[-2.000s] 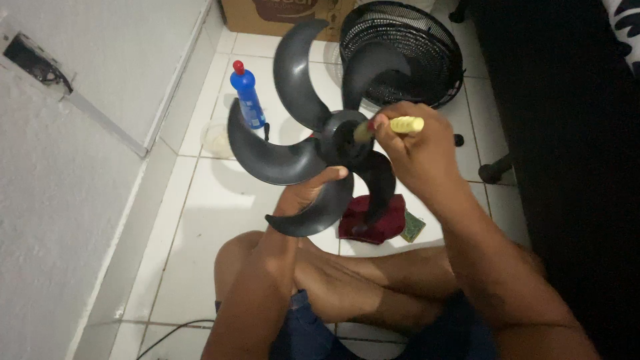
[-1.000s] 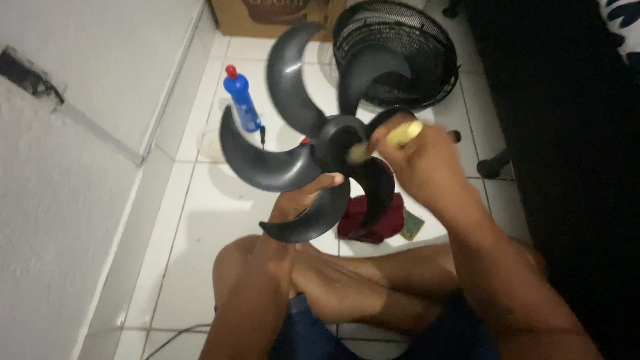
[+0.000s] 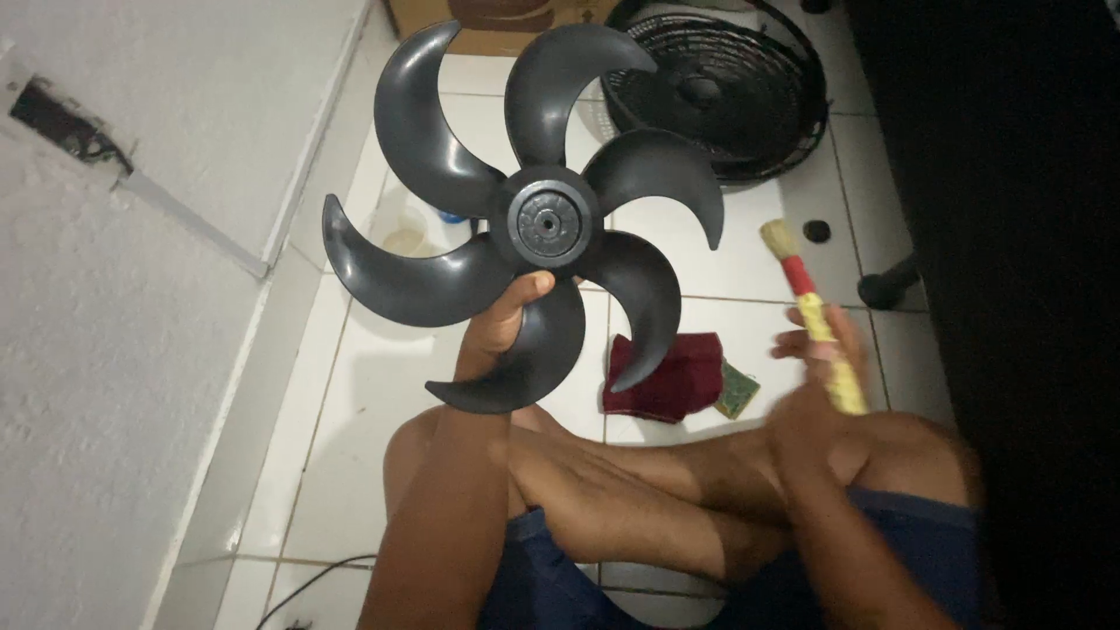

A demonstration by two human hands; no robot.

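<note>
My left hand [image 3: 512, 315] grips a black plastic fan blade [image 3: 420, 289] just below its round hub, thumb on the front, the other fingers mostly hidden behind. The hub faces me. To the right, above my right knee, my right hand [image 3: 822, 359] holds a paintbrush [image 3: 798, 276] with a yellow and red handle, bristles up and away from the fan blade; the hand is blurred. A dark red cloth [image 3: 669, 376] and a green and yellow scouring sponge [image 3: 738, 390] lie on the tiled floor beyond my crossed legs.
A black fan grille [image 3: 726, 96] lies at the back beside a cardboard box [image 3: 507, 26]. Right of the brush are a small dark round piece [image 3: 816, 231] and a black furniture leg [image 3: 888, 282]. A wall with an open socket hole [image 3: 66, 127] stands left; a thin cable [image 3: 319, 573] crosses the floor.
My right hand has moved the brush from the hub out to the right and down. The fan blade now faces me more squarely and hides most of the blue bottle seen before.
</note>
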